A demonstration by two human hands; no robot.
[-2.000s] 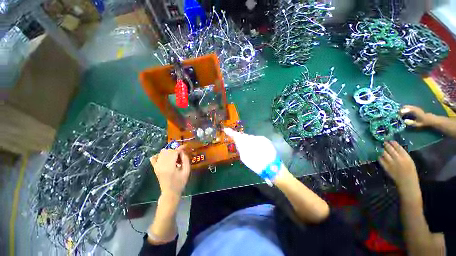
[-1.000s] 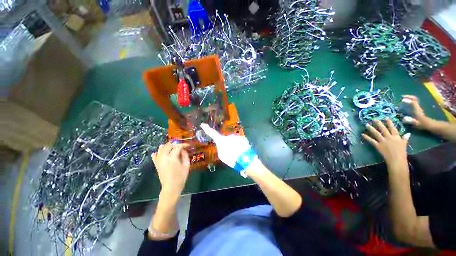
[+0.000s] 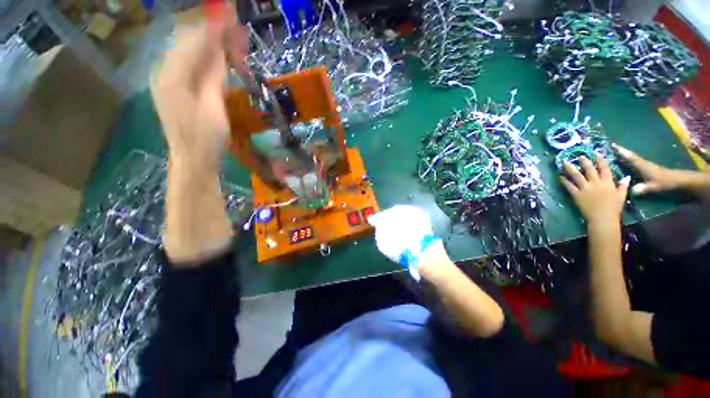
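The orange hot press [image 3: 280,242] stands on the green bench in front of me. Its dark lever arm is raised, with the red handle [image 3: 214,9] at the top edge of the picture. My bare left hand [image 3: 191,85] is on the lever by the red handle, blurred, its fingers partly hidden. A thin white lead [image 3: 261,211] lies across the left of the press base and reaches toward the fixture [image 3: 311,190]. My right hand [image 3: 403,232], in a white glove, is at the front right corner of the base by the red switches [image 3: 361,217]. Its finger pose is unclear.
Grey-white cable assemblies [image 3: 117,241] lie at left and behind the press [image 3: 350,70]. A green and white harness pile [image 3: 483,171] is right of the press. Another person's hands [image 3: 598,186] rest on green coils at far right. Cardboard boxes [image 3: 54,132] stand at left.
My left hand has gone from the front left of the press up to the lever handle, which has swung up. My right hand has drawn back right from the fixture.
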